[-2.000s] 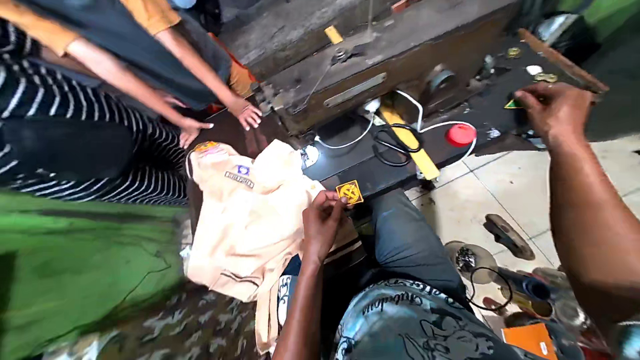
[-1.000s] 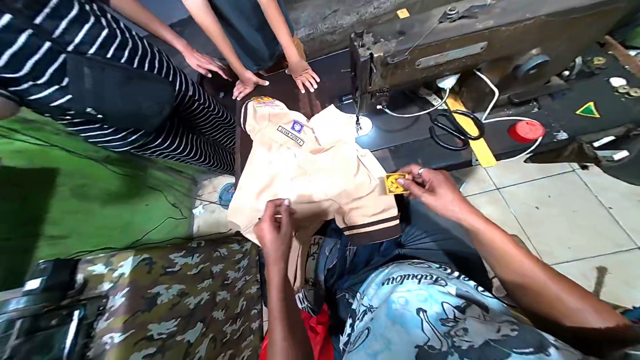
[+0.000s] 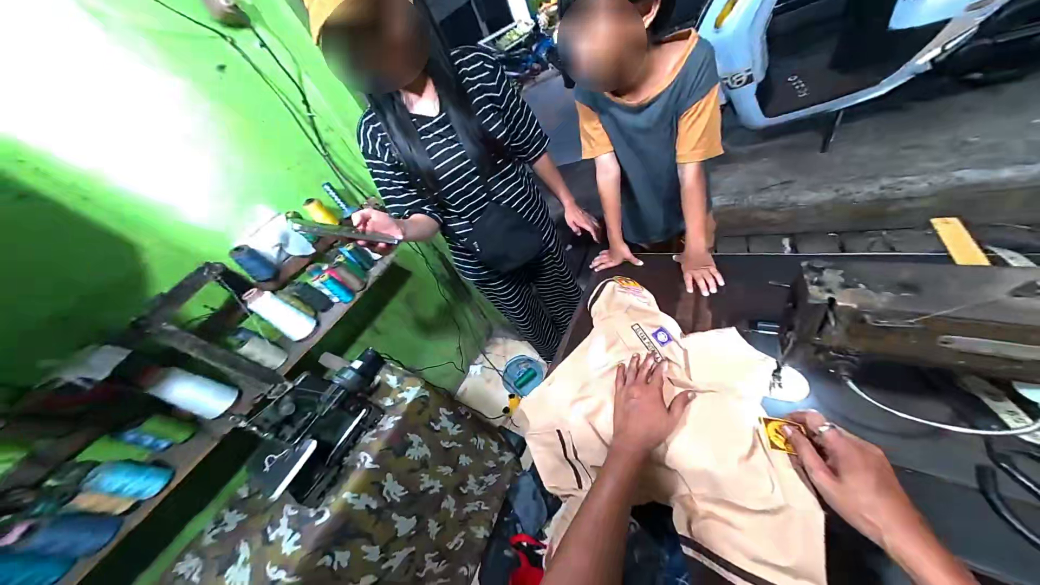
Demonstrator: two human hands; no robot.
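A light tan uniform shirt [image 3: 715,406] with sewn patches lies spread on the dark sewing table [image 3: 739,280]. My left hand [image 3: 646,406] rests on its chest with fingers apart, just below a name strip and a small purple patch [image 3: 661,336]. Between the thumb and fingers of my right hand [image 3: 837,463] is a yellow square patch [image 3: 782,435], held over the shirt's right part. The needle end of a sewing machine [image 3: 918,317] stands beyond it, its lamp lighting the table.
Two people stand across the table; one leans both hands on its edge, the other holds a phone [image 3: 345,233]. Thread spools [image 3: 280,314] line a shelf at left, beside a second machine [image 3: 325,431] and camouflage cloth [image 3: 366,496]. Black scissors [image 3: 1007,487] lie at right.
My left hand, raised with fingers together one second ago, now lies flat higher on the shirt. The yellow patch, in my left hand two seconds ago, is in my right. The view has swung left and up.
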